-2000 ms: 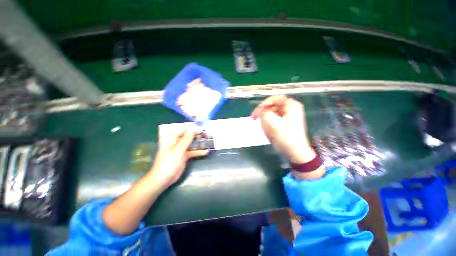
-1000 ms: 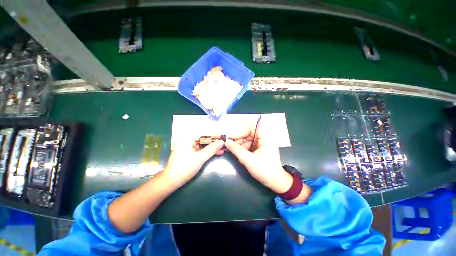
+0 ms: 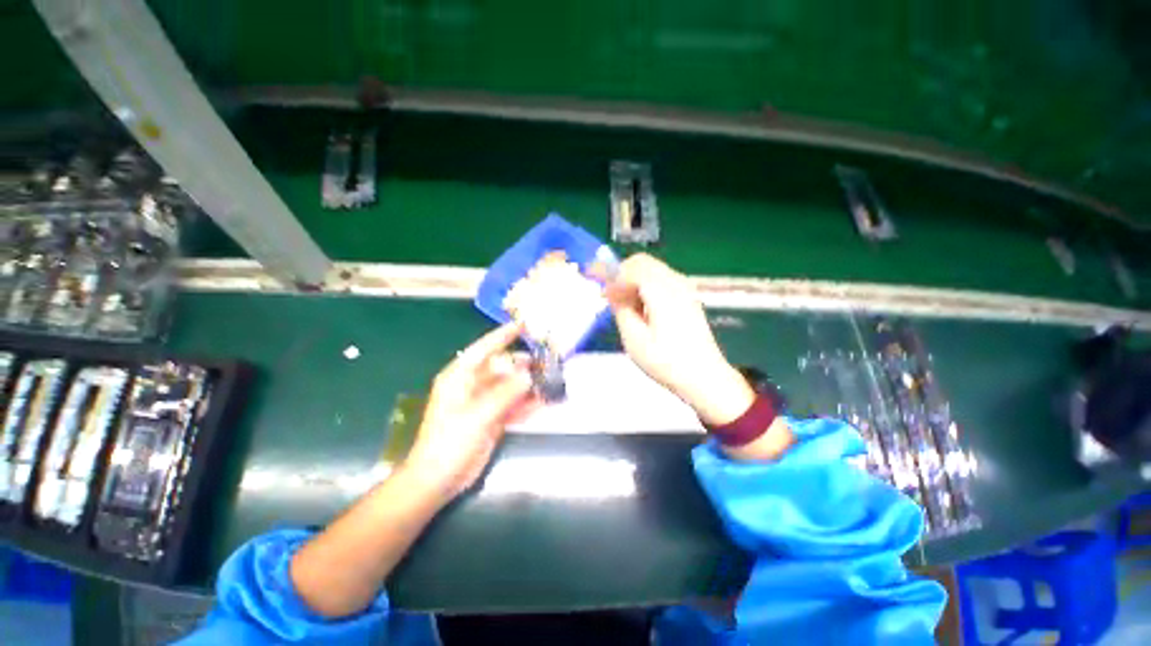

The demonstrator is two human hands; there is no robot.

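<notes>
My left hand holds a small dark circuit board upright between its fingertips, over the left part of the white sheet. My right hand is at the right edge of the blue parts bin, fingers pinched together. A small pale bit shows at its fingertips, blurred. The bin is heaped with white and tan bits. I cannot make out tweezers in the right hand.
Phone frames lie spaced on the green belt beyond the pale rail. A clear blister tray is at right. A black tray, clear trays and a grey post are at left. A yellow film lies left of my left hand.
My hands were together over the white sheet and are now apart. My right hand has moved up to the bin. The board is now turned upright in my left fingers. The view has shifted.
</notes>
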